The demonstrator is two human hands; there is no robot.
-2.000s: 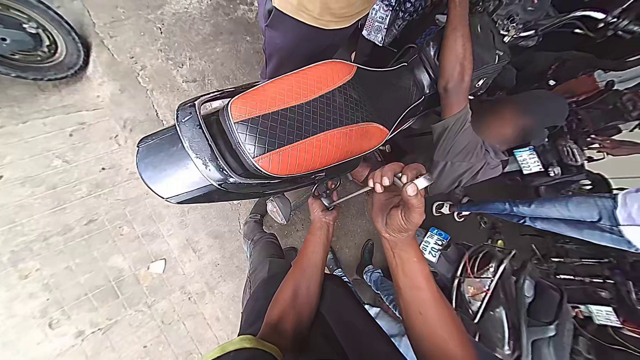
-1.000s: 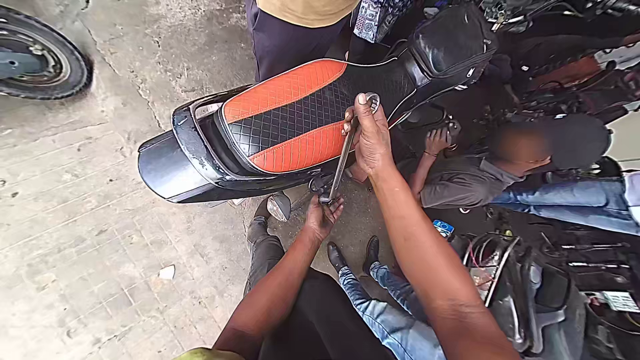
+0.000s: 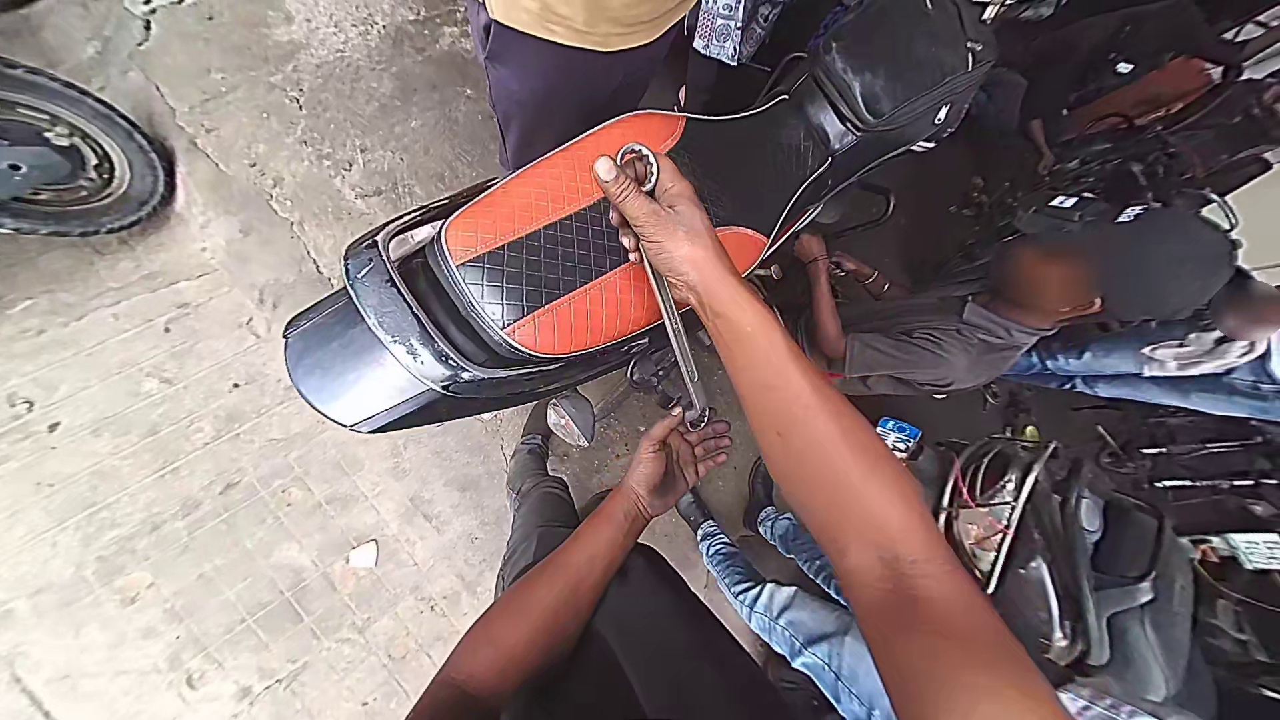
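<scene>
My right hand grips a long steel ring wrench close to its upper ring end, above the orange and black quilted motorcycle seat. The wrench slants down past the seat's near side. Its lower ring end meets the fingertips of my left hand, which is palm up with its fingers spread. Whether that end sits on a fastener cannot be told. Just left of it are dark parts under the seat and a turn signal. The glossy black rear fender points to the left.
A person in a grey shirt crouches at the motorcycle's right part, hands close to it. Another person in dark trousers stands beyond the seat. Blue jeans show below my hands. A wheel is at upper left, parked motorcycles at right.
My right hand has moved up from beside the seat to above it, swinging the wrench. My left hand's fingers have spread. The crouching person's head has moved away from the motorcycle.
</scene>
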